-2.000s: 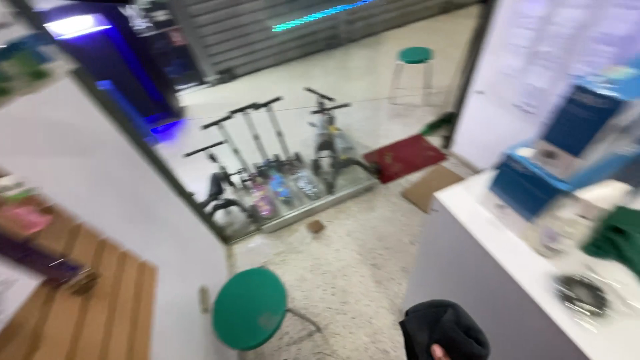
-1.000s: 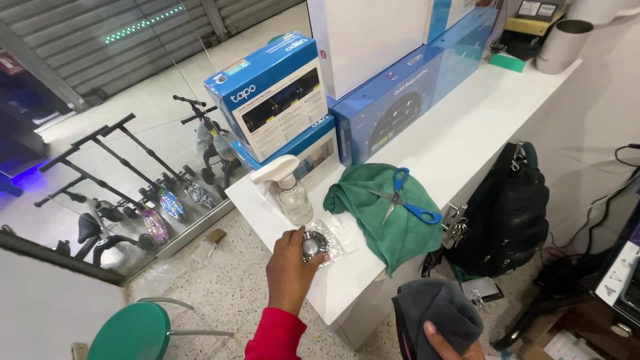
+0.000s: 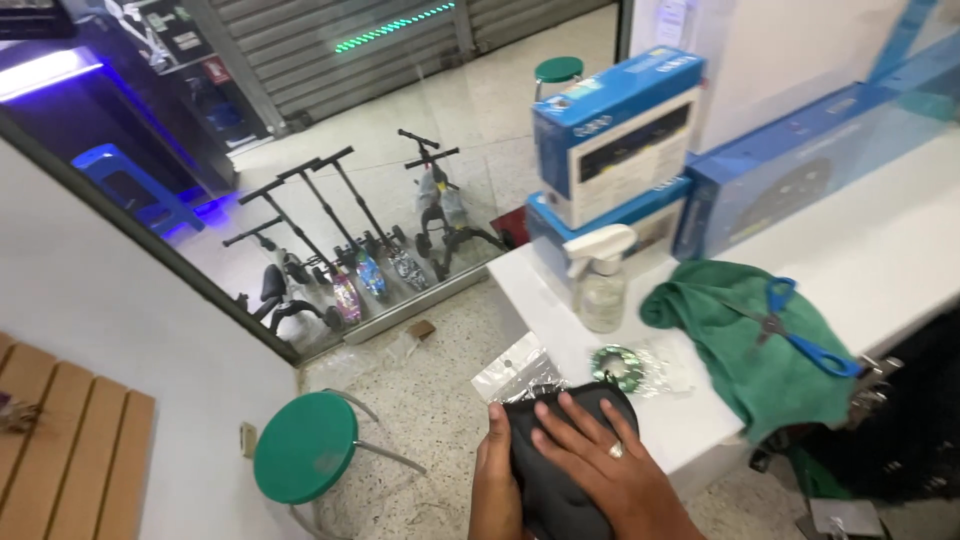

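Note:
A dark fabric pouch (image 3: 559, 465) is between my hands at the counter's near corner. My left hand (image 3: 496, 472) grips its left edge, and my right hand (image 3: 611, 465), with a ring on one finger, lies spread across its top. A clear plastic packet with a white header (image 3: 517, 367) shows just beyond the pouch; what holds it is hidden. On the white counter (image 3: 675, 420) are a round green-and-silver ring-shaped item (image 3: 616, 366), clear plastic wrap (image 3: 664, 369), a spray bottle (image 3: 601, 289) and a green cloth (image 3: 720, 300) with blue-handled scissors (image 3: 814, 351) on it.
Blue-and-white product boxes (image 3: 619, 142) stand at the counter's back, beside a long blue box (image 3: 780, 172). A green stool (image 3: 306, 446) is on the floor at lower left. Kick scooters (image 3: 367, 262) stand behind glass. A dark bag (image 3: 900, 420) hangs at right.
My left hand has left the ring-shaped item on the counter and now holds the pouch with my right hand. The packet with the white header now shows beyond the pouch. The view has swung left.

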